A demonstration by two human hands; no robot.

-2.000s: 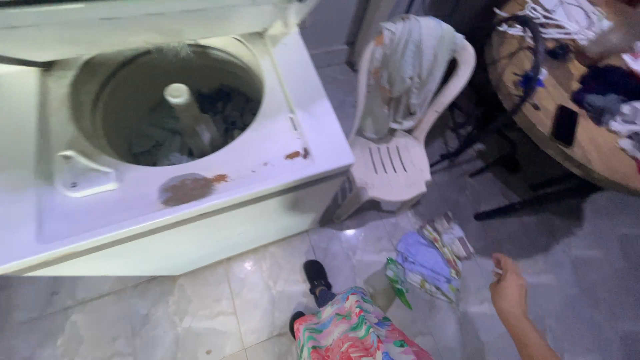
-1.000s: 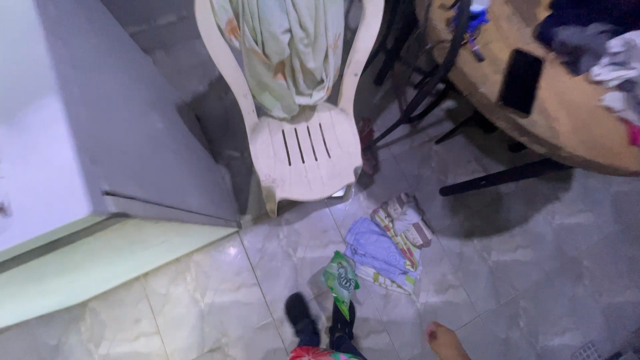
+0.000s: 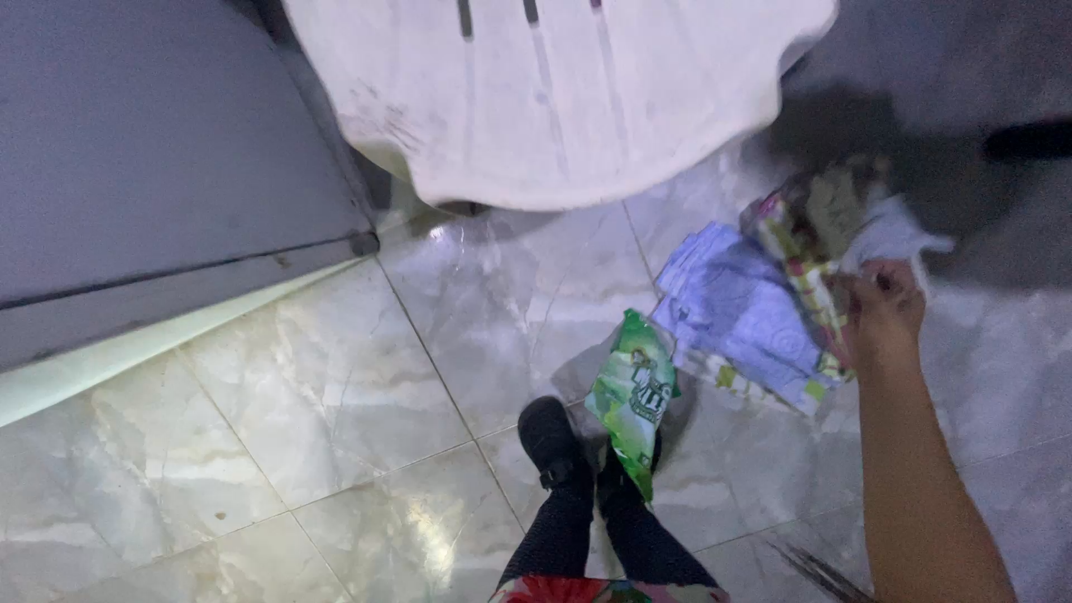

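My right hand [image 3: 889, 303] reaches down at the right, its fingers closed on the edge of a bunched patterned cloth [image 3: 808, 268]. Whitish fabric [image 3: 892, 230] rises just beyond the fingers; motion blur hides the exact grip. Beside the hand, a blue-lilac cloth [image 3: 741, 297] lies on the floor, over a green-and-white patterned cloth [image 3: 729, 381]. Left of these is a crumpled green plastic packet [image 3: 638, 394] bearing writing, overlapping one of my dark shoes in view. My left hand is out of view.
A white plastic chair seat [image 3: 553, 100] stands at the top centre. The grey side of the washing machine [image 3: 159, 151] fills the upper left. Marble-look floor tiles [image 3: 335, 402] spread around my dark shoes [image 3: 548, 431]. A dark leg [image 3: 1030, 141] shows at the right edge.
My right hand has come down to the cloths and taken hold of one. The patterned cloth and whitish fabric are lifted and shifted. The view has swung down, away from the washer's open tub.
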